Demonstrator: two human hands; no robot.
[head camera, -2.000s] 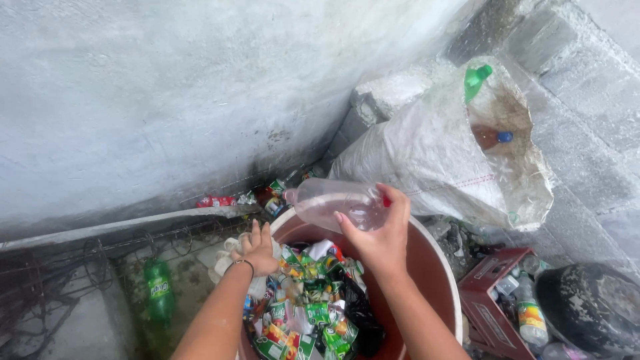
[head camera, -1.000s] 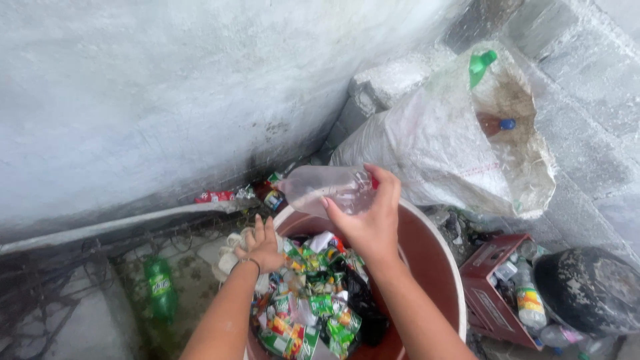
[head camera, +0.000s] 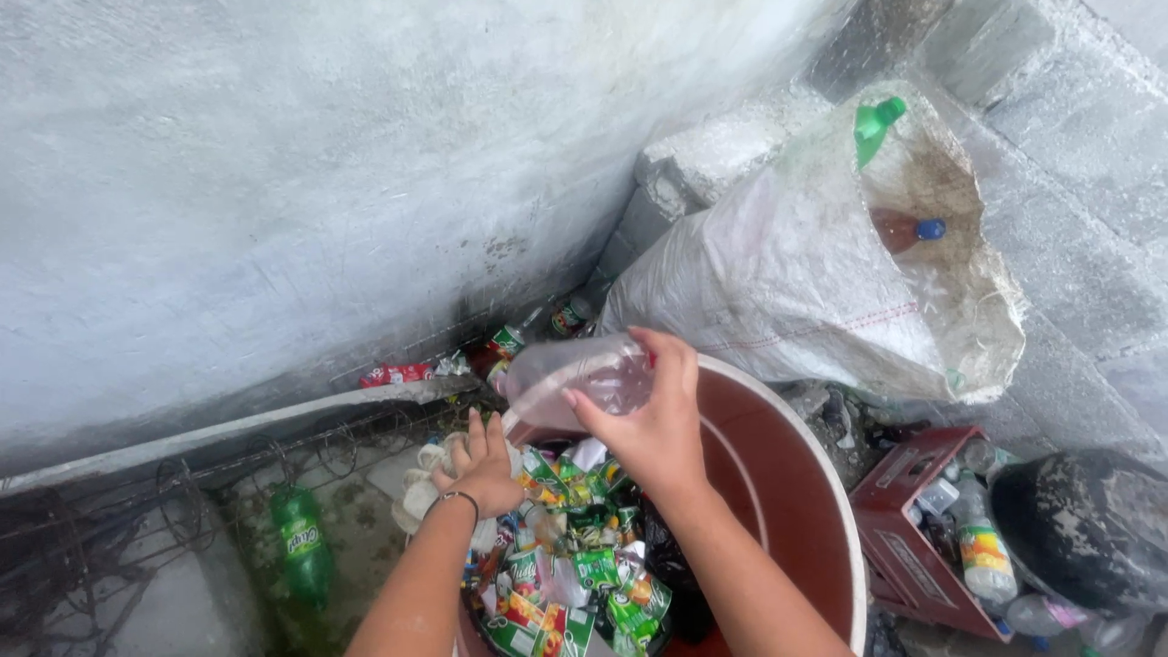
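My right hand (head camera: 652, 411) grips a clear plastic bottle (head camera: 584, 376) by its red-capped end, tilted over the far rim of a reddish-brown plastic tub (head camera: 803, 456). My left hand (head camera: 482, 467) rests with fingers spread on a pale crumpled item, perhaps a glove (head camera: 424, 488), at the tub's left rim, and holds nothing that I can see. Torn bottle labels and wrappers (head camera: 570, 566) fill the tub's left side, beside a black plastic bag (head camera: 664, 552). Beyond the tub leans a white woven sack (head camera: 757, 283) with a green bottle (head camera: 876, 128) and a blue-capped brown bottle (head camera: 899, 230) at its mouth.
A green soda bottle (head camera: 301, 546) lies on the ground at left, near rusty wires and a long pale bar (head camera: 237, 438). At right are a red crate of bottles (head camera: 912, 566) and a black, worn round container (head camera: 1086, 529). A concrete wall (head camera: 301, 182) stands behind.
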